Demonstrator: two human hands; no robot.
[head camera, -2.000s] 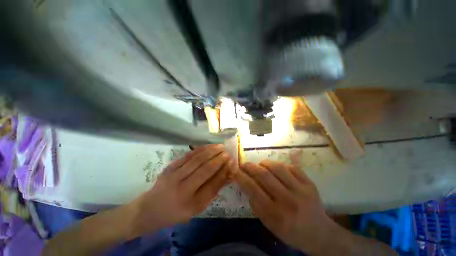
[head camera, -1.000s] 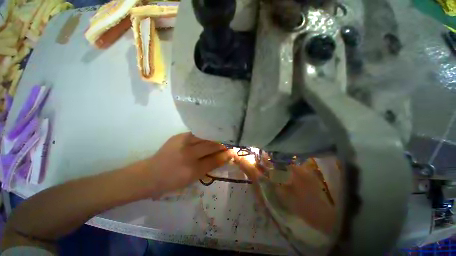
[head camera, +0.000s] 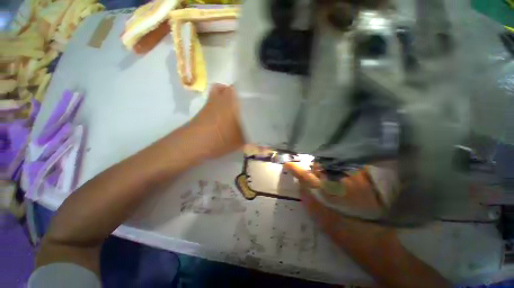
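The grey sewing machine head (head camera: 338, 95) is blurred and covers the centre right. Its lamp glows at the needle area (head camera: 293, 160). My left hand (head camera: 222, 115) is at the head's left side, its fingers hidden behind the head. My right hand (head camera: 332, 197) lies below the head, partly covered by it, with fingertips near the lit foot. A small yellowish piece edge (head camera: 259, 151) shows just left of the needle; whether a hand holds it is hidden. Dark-outlined plate edges (head camera: 246, 185) show below it.
Joined yellow bands (head camera: 191, 56) lie at the table's far side. Purple strips (head camera: 56, 146) lie on the table's left. A yellow strip pile (head camera: 34, 45) is beyond the left edge, with a purple pile (head camera: 14, 242) below. The white table's near edge (head camera: 163, 242) runs across the bottom.
My left hand has moved from beside the needle up and away behind the machine head's left side. My right hand stays near the foot. The view has shifted, so the scene sits further right.
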